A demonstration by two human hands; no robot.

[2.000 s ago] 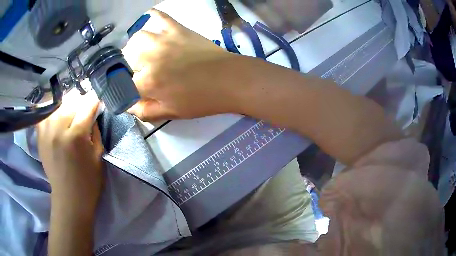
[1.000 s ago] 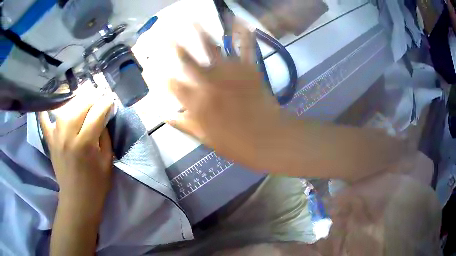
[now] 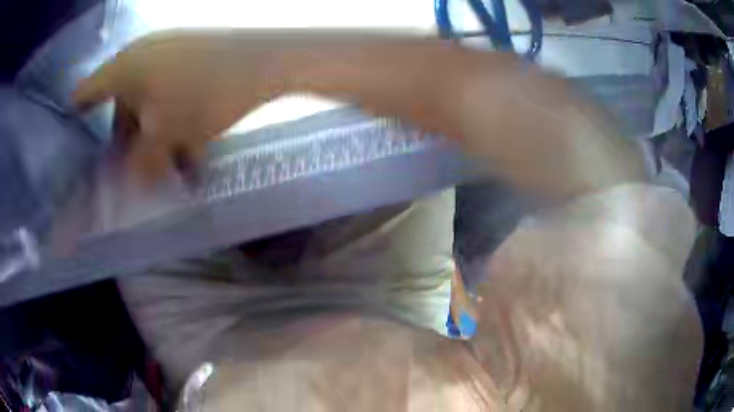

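Note:
The whole view is blurred. My right hand (image 3: pixel 165 105) reaches across from the right to the far left, fingers bent and some apart, over the edge of a blue-grey cloth (image 3: pixel 44 141). Whether it grips the cloth cannot be told. I cannot make out my left hand; only a pinkish blur shows below the right fingers. The blue loop handles of the scissors (image 3: pixel 501 28) show at the top, right of centre; their blades are out of the picture. The needle area and machine head are not visible.
The grey table edge with its printed ruler scale (image 3: pixel 314 161) crosses in front of me, above my lap in light cloth (image 3: pixel 402 265). The white machine bed (image 3: pixel 282 113) glares behind my arm. Pale and dark cloth strips (image 3: pixel 670 92) hang at the right.
The view has swung downwards and to the left, so the machine head has left the picture. My right hand has moved from beside the scissors to the cloth at left. My left hand is no longer distinguishable.

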